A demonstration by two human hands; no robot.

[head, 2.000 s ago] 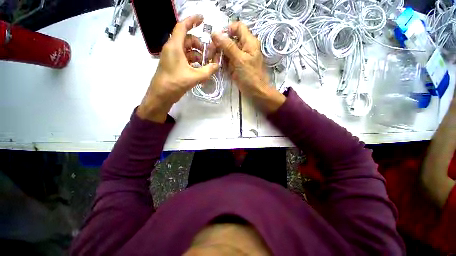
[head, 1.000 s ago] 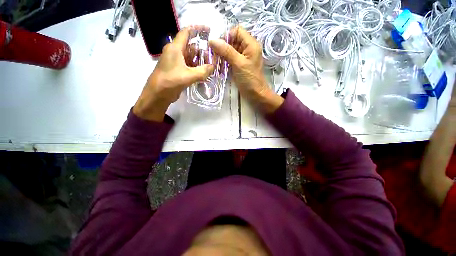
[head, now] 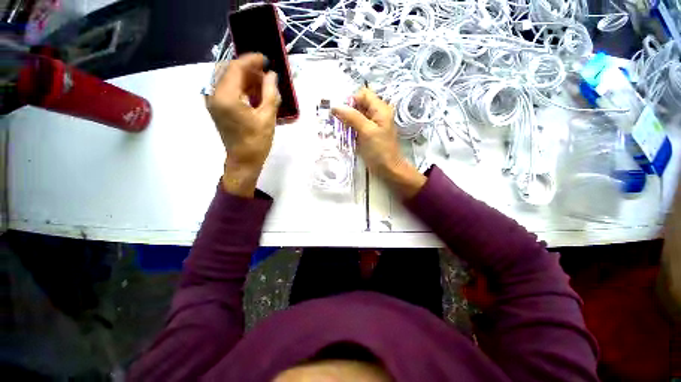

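Note:
A white coiled cable (head: pixel 332 168) lies in what looks like a thin clear sleeve on the white table. Its flat metal USB plug (head: pixel 324 105) points away from me at the top. My right hand (head: pixel 371 128) pinches the sleeve's upper right side between thumb and fingers. My left hand (head: pixel 243 112) is away from the cable, over the left edge of the red-cased phone (head: pixel 267 56). Its fingers are curled but apart, and I see nothing clearly held. The hand hides part of the loose cable ends behind it.
A tangled heap of white coiled cables (head: pixel 437 64) spreads across the back right. A clear plastic item (head: pixel 594 168) and a blue-and-white packet (head: pixel 651 142) lie at the right. A red flask (head: pixel 104 99) lies at the left. A person's red clothing (head: pixel 620 298) shows below right.
My left hand has let go of the sleeved cable and moved left to the phone. My right hand still holds it. The view has shifted, so the table appears lower.

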